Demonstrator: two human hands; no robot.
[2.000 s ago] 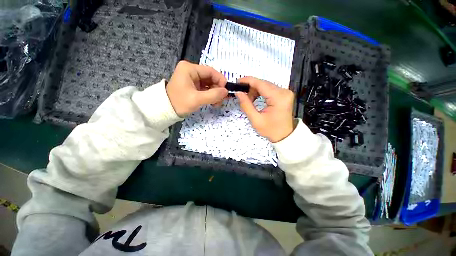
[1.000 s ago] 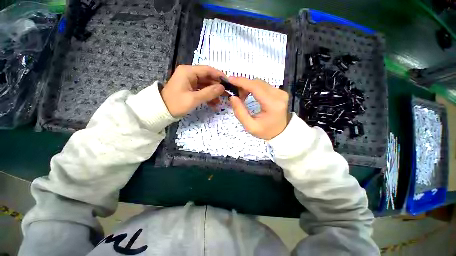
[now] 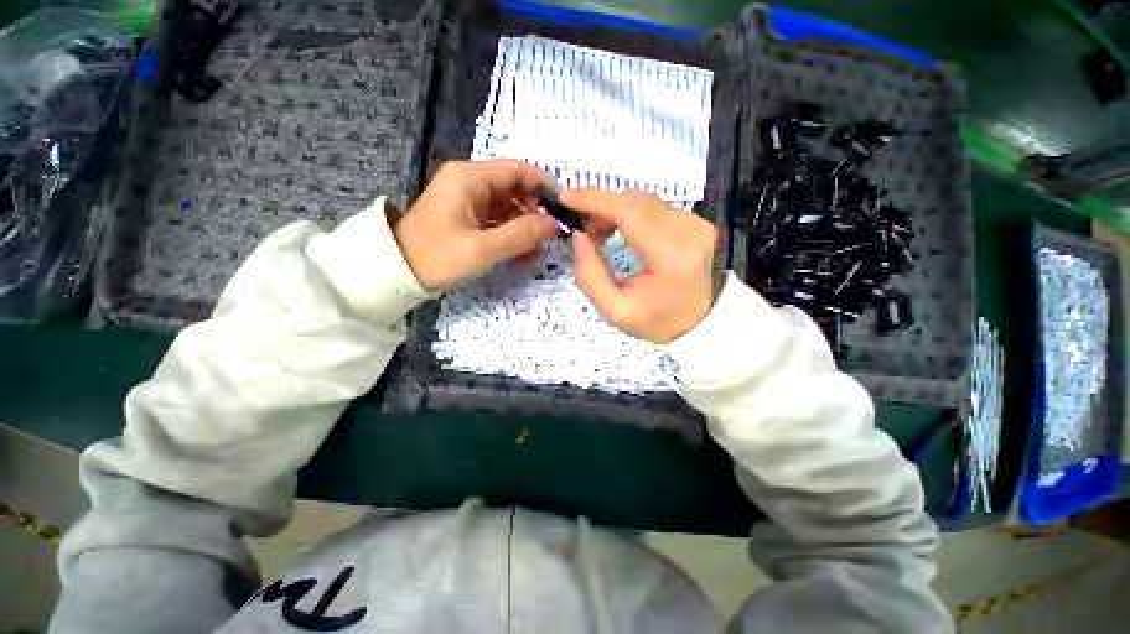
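A small black housing (image 3: 560,211) is held tilted between the fingertips of both hands, above the middle tray. My left hand (image 3: 477,227) grips its left end with thumb and fingers. My right hand (image 3: 644,260) grips its right end. A thin pale sliver seems to show at my left fingertips, too small to tell. Below the hands, the middle tray (image 3: 545,400) holds a loose heap of small white inserts (image 3: 545,328) and, in its upper part, aligned white strips (image 3: 601,112).
The left tray (image 3: 285,149) has a few black parts at its top left corner. The right tray (image 3: 923,359) holds a pile of black parts (image 3: 824,229). A clear plastic bag (image 3: 56,161) lies far left. White sticks (image 3: 985,415) and a blue bin (image 3: 1076,495) of white pieces are right.
The black housing was level two seconds ago and is now tilted, its right end lower. Both hands still hold it. The view has shifted slightly.
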